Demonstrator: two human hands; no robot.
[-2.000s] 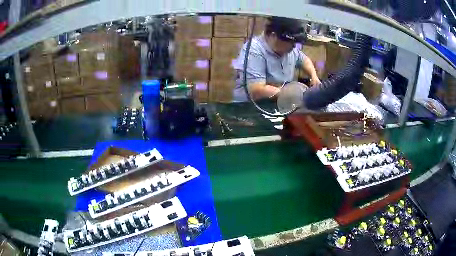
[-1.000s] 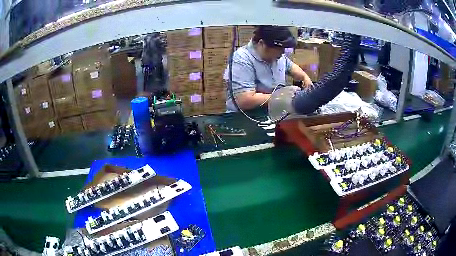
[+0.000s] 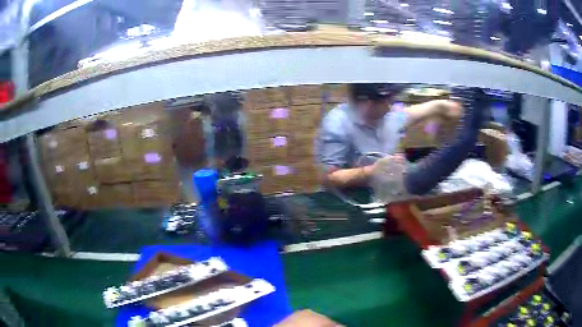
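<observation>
White housings with rows of dark and metallic parts lie slanted over a brown cardboard tray (image 3: 156, 260). The farther housing (image 3: 167, 281) shows whole. The nearer housing (image 3: 210, 305) runs to the bottom edge, and a bit of another shows below it. A blurred patch of skin, seemingly my right hand (image 3: 309, 319), is cut off by the bottom edge, right of the housings. Its fingers and anything in them are hidden. My left hand is not in view.
A blue sheet (image 3: 271, 260) lies under the tray. A red rack (image 3: 405, 223) on the green belt (image 3: 357, 274) holds several white housings (image 3: 491, 258). Yellow-topped boards (image 3: 533, 316) lie at bottom right. A grey beam (image 3: 287, 69) crosses above. A person sits across the belt.
The view has tilted up, so the bench things sit lower and the nearest housings have mostly left the picture. A hand has appeared at the bottom edge. The person opposite has raised an arm.
</observation>
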